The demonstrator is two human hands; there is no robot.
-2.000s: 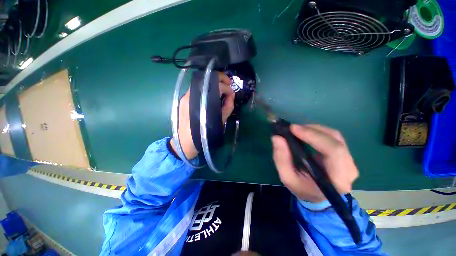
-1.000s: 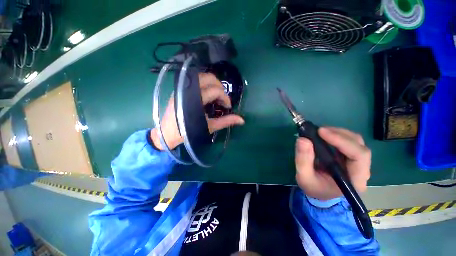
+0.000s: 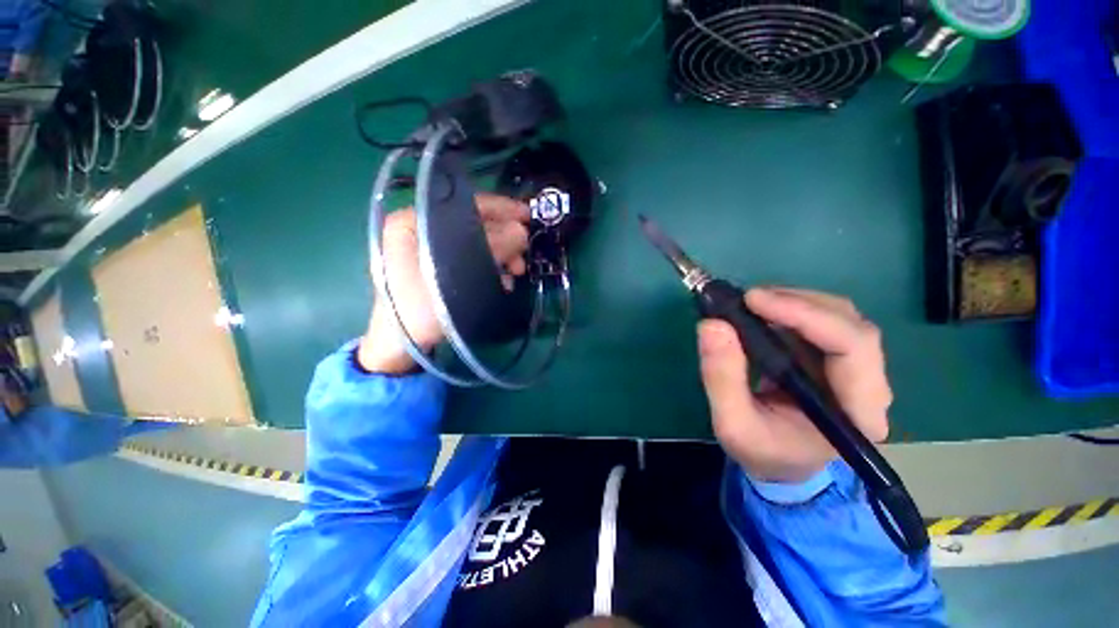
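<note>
My left hand (image 3: 411, 280) reaches through the silver hoops of a black headset (image 3: 466, 264), its fingers on the open earcup (image 3: 552, 206), which has a pale, shiny centre. The band partly hides the hand. The other, bulky earcup (image 3: 513, 108) lies at the far side of the headset, with a thin black cable loop beside it. My right hand (image 3: 798, 380) holds a black soldering iron (image 3: 804, 395) like a pen. Its metal tip points toward the open earcup, apart from it.
A fan with a round wire grille (image 3: 773, 55) and a green solder spool (image 3: 982, 12) are at the back right. A black iron stand (image 3: 982, 184) is beside a blue tray (image 3: 1077, 331). A tan sheet (image 3: 166, 325) lies left. More headphones (image 3: 117, 74) hang beyond the white rail (image 3: 288, 104).
My left thumb, outstretched a second ago, is drawn in, and the earcup's pale centre shows more openly. The iron, pulled back from the earcup earlier, has shifted slightly left toward it.
</note>
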